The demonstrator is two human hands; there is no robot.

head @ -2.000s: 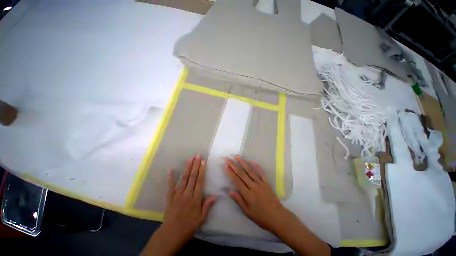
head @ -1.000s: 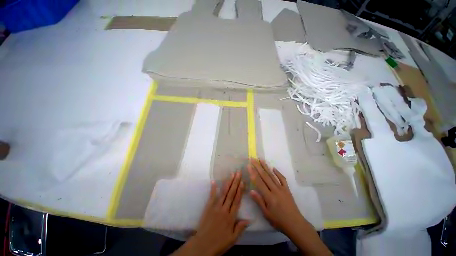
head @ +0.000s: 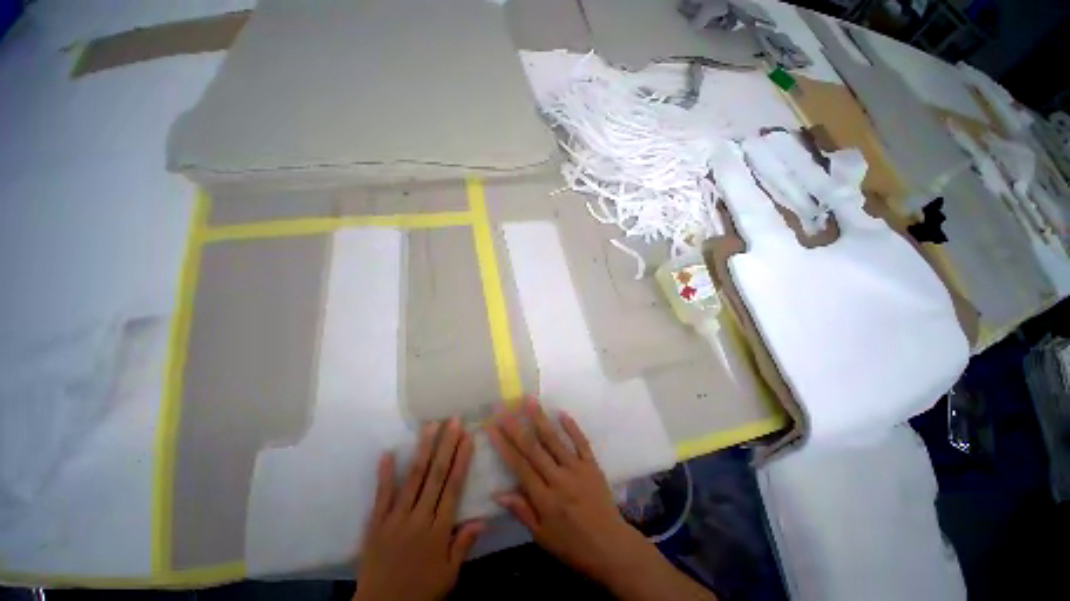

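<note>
A white fabric panel (head: 361, 317) with two long straps lies flat on the grey-beige template (head: 252, 340), its straps pointing away from me. My left hand (head: 420, 511) rests flat on the panel near the inner base of the left strap, fingers spread a little. My right hand (head: 563, 487) lies flat beside it, below the neck edge, fingertips by the lower end of the middle yellow tape (head: 493, 305). Neither hand holds anything. What lies under the palms is hidden.
A thick stack of grey-beige panels (head: 364, 88) lies beyond the template. Right of centre are a pile of white cords (head: 640, 147) and a glue bottle (head: 690, 291) lying down. White panels (head: 821, 305) are stacked at the right, with more hanging (head: 862, 517) over the table edge.
The view has swung to the right, so the table things sit further left. My hands have stayed flat on the panel near the neck edge, the right one now lower by the middle tape.
</note>
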